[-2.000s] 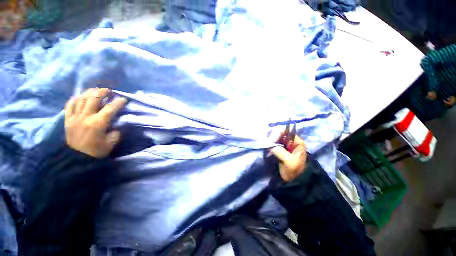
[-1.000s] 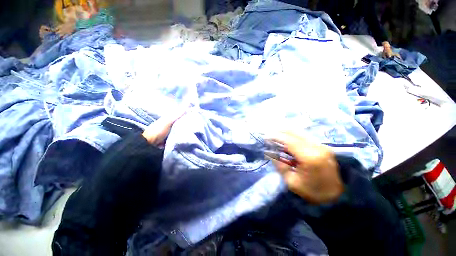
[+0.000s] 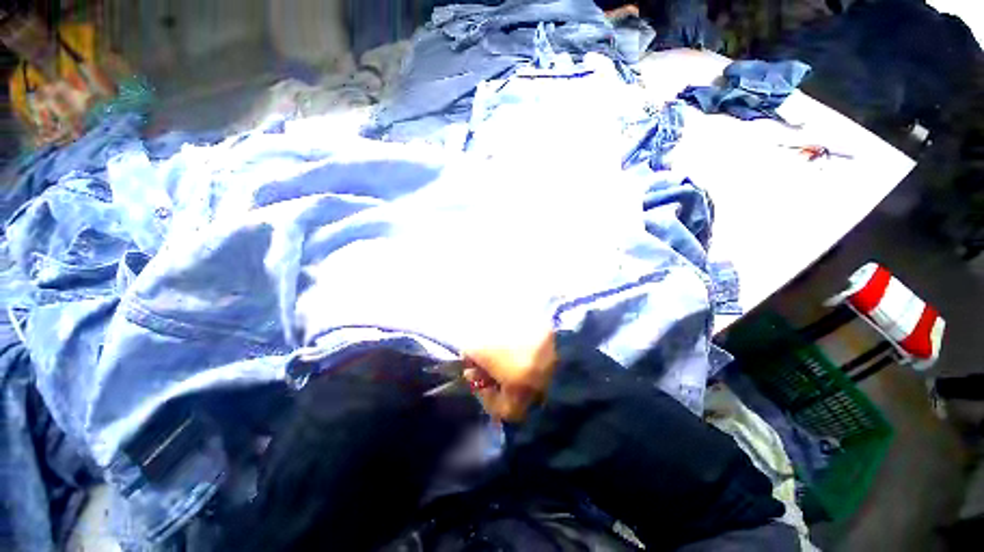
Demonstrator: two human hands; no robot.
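A large light-blue denim garment lies heaped in front of me, its middle glaring white. My right hand is at the garment's near edge, right of centre, closed around small snips with a red grip; the metal tips point left. A stitched edge of the cloth arches just left of the hand. My left hand is not visible; its dark sleeve runs up to the cloth, and the hand seems hidden there.
The white table shows at the right, with a small red tool and darker denim on it. A red-and-white stool and a green crate stand at the lower right. Grey-blue denim is piled at the back.
My right hand has moved left with the snips. My left hand has gone out of sight behind cloth or sleeve. The near garment edge has shifted, and the hand at the table's far side is gone.
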